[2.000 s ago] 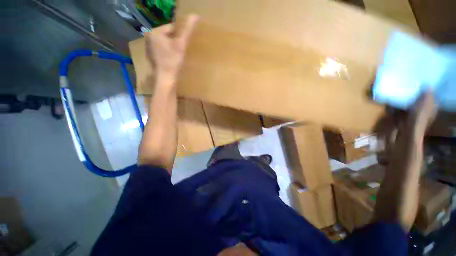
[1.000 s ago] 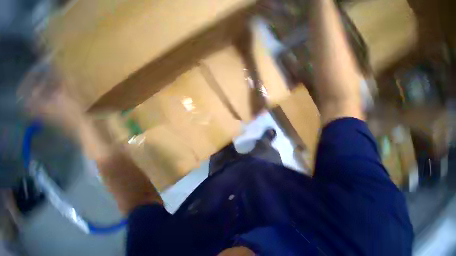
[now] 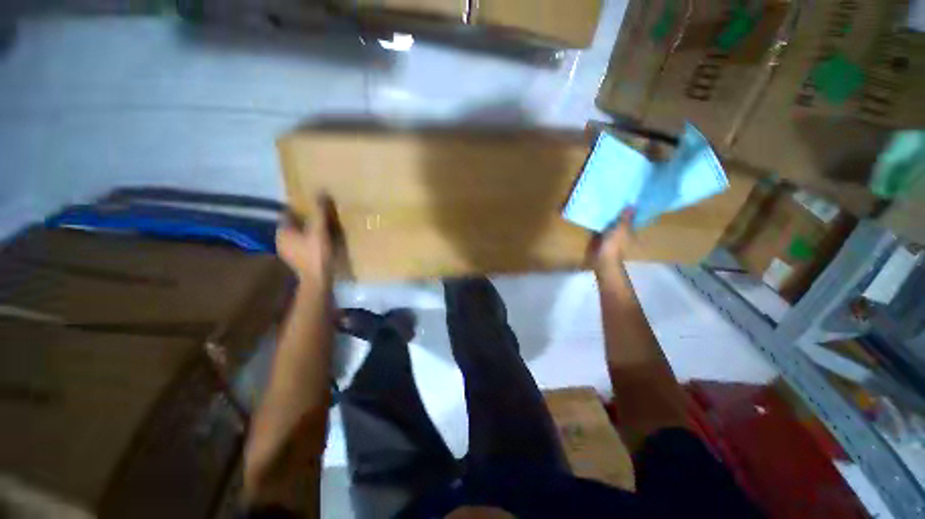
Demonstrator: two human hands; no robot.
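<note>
A long brown cardboard carton (image 3: 477,203) is held level in front of me, above the floor and beyond my feet. My left hand (image 3: 310,243) grips its left end, the fingers on the near face. My right hand (image 3: 612,243) holds the near edge towards the right, together with light blue delivery slips (image 3: 634,182) that lie over the carton and stick up. The fingers under and behind the carton are hidden.
Large brown cartons (image 3: 91,355) stand at the left beside a blue bar (image 3: 167,221). Printed cartons with green marks (image 3: 756,76) are stacked at the upper right. A grey metal shelf frame (image 3: 761,340) and a red object (image 3: 761,436) are at the lower right. A small carton (image 3: 588,434) is near my legs.
The view has turned to another area, with shelving and red now at the right. The carton has gone from tilted to level, lower before me, and the blue slips show again. My legs are apart.
</note>
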